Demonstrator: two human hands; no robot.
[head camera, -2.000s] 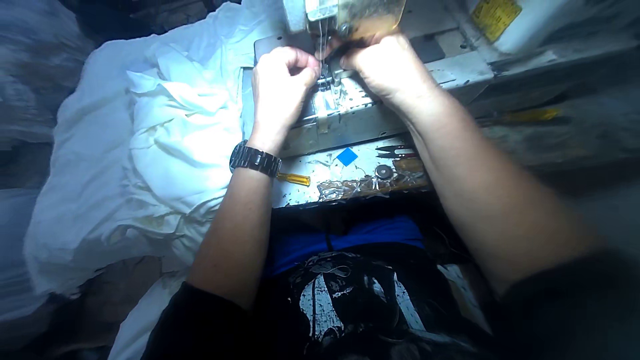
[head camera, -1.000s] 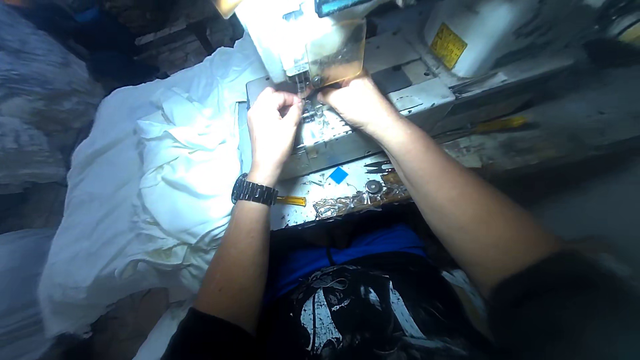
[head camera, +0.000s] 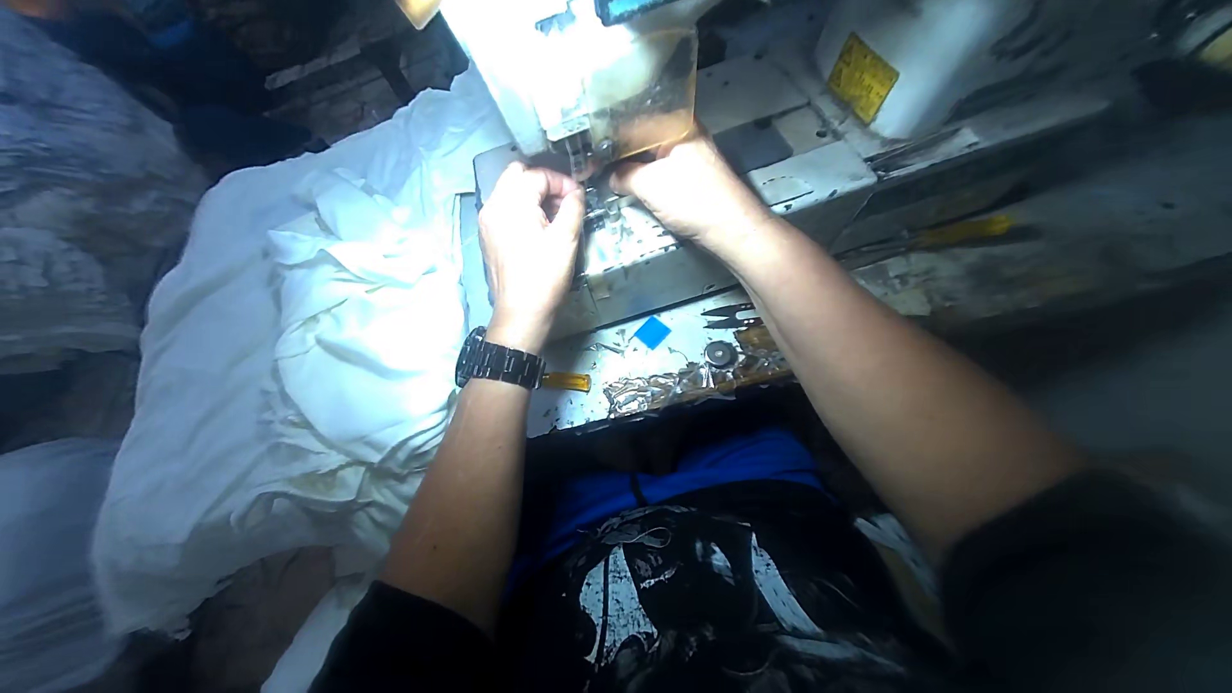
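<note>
An industrial sewing machine's head (head camera: 577, 77), brightly lit, stands over its metal bed (head camera: 626, 245). Just left of the needle and presser foot area (head camera: 592, 183) is my left hand (head camera: 534, 221), thumb and forefinger pinched together; any thread between them is too fine to see. My right hand (head camera: 679, 183) is at the right side of the needle area, its fingers curled and partly behind the clear yellowish guard (head camera: 654, 91). What the right fingers hold is hidden. A black link watch (head camera: 500, 361) is on my left wrist.
White fabric (head camera: 356, 318) lies heaped left of the bed. Along the front edge are a blue square (head camera: 652, 332), thread snips (head camera: 731, 316), a round metal part (head camera: 720, 354) and a yellow handle (head camera: 566, 382). Another yellow-handled tool (head camera: 967, 231) lies at the right.
The view has shifted somewhat. Both hands stay close to the needle area, with the left thumb and forefinger still together.
</note>
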